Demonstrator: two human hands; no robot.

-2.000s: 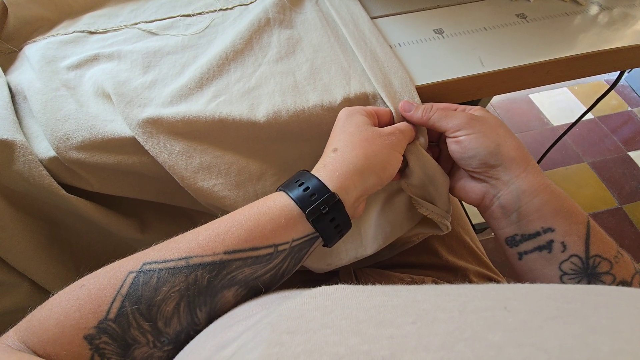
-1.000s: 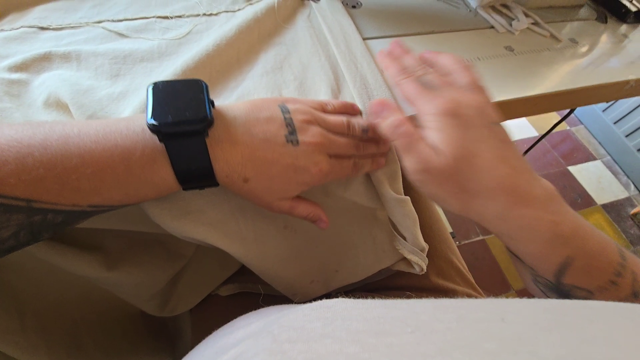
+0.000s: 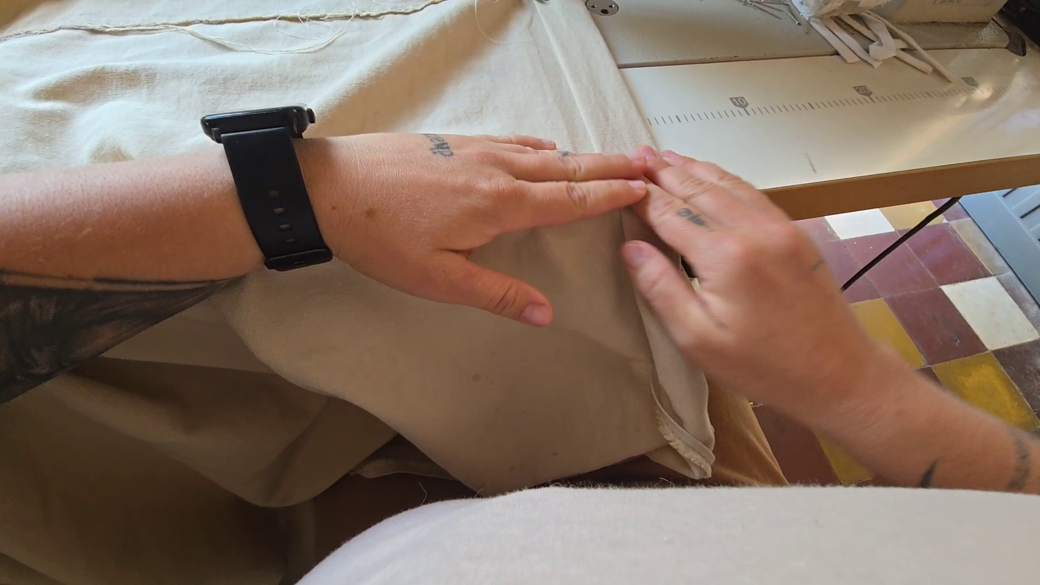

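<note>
Beige woven fabric [image 3: 504, 390] spreads over the table and drapes onto the lap, with a folded edge running down its right side. My left hand [image 3: 479, 195] lies flat on it, palm down, fingers pointing right and thumb apart, a black watch on the wrist. Over the folded edge rests my right hand [image 3: 731, 260], its fingertips touching those of my left hand and its thumb on the fold. Neither hand pinches the cloth. A raw, frayed corner of the fold hangs below my right hand. What lies under the fingers is hidden.
A white table [image 3: 715, 150] with a printed ruler scale and a wooden front edge is at the right. White strips [image 3: 881, 41] and metal pins [image 3: 764, 6] lie at the back right. A dark cable [image 3: 902, 242] hangs above the tiled floor [image 3: 926, 325].
Two seconds ago both hands pinched the folded edge. My left hand has let go and lies flat; my right hand has also released its pinch and now rests over the fold.
</note>
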